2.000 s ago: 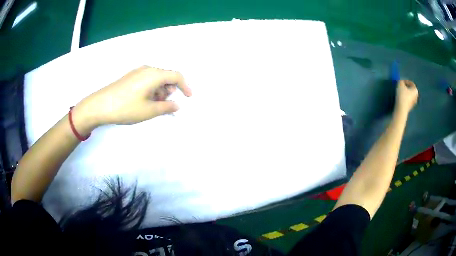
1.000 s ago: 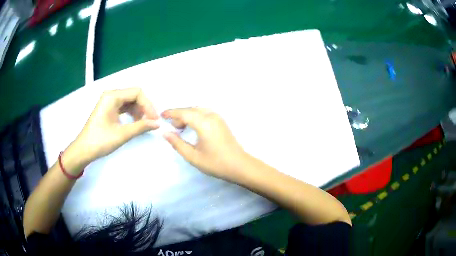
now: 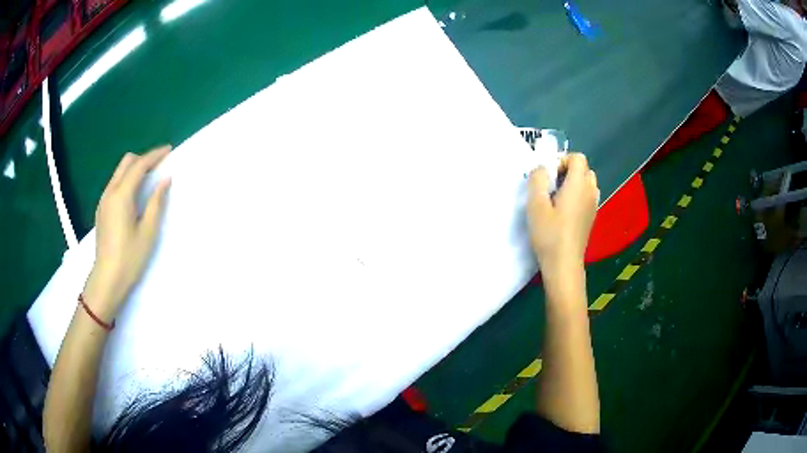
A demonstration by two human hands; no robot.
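The large white sheet (image 3: 327, 221) lies on the green bench mat. My left hand (image 3: 129, 221) is over its left side, fingers apart and empty. My right hand (image 3: 563, 208) is at the sheet's right edge, with thumb and fingers closed on a small white, partly clear item (image 3: 546, 144). Black marks show beside the item. Its exact shape is washed out and partly hidden by my fingers. A small blue item (image 3: 580, 21) lies on the mat beyond the sheet.
Red trays (image 3: 55, 37) are at the far left corner. A white strip (image 3: 57, 172) crosses the mat at left. A red rounded object (image 3: 621, 223) is beside the bench's right edge. Yellow-black tape (image 3: 650, 245) marks the floor. Another person's light garment (image 3: 768, 57) shows at far right.
My two hands have parted. My right hand has moved from the fingertips of my left to the item at the sheet's right edge. My left hand has opened. The view has turned.
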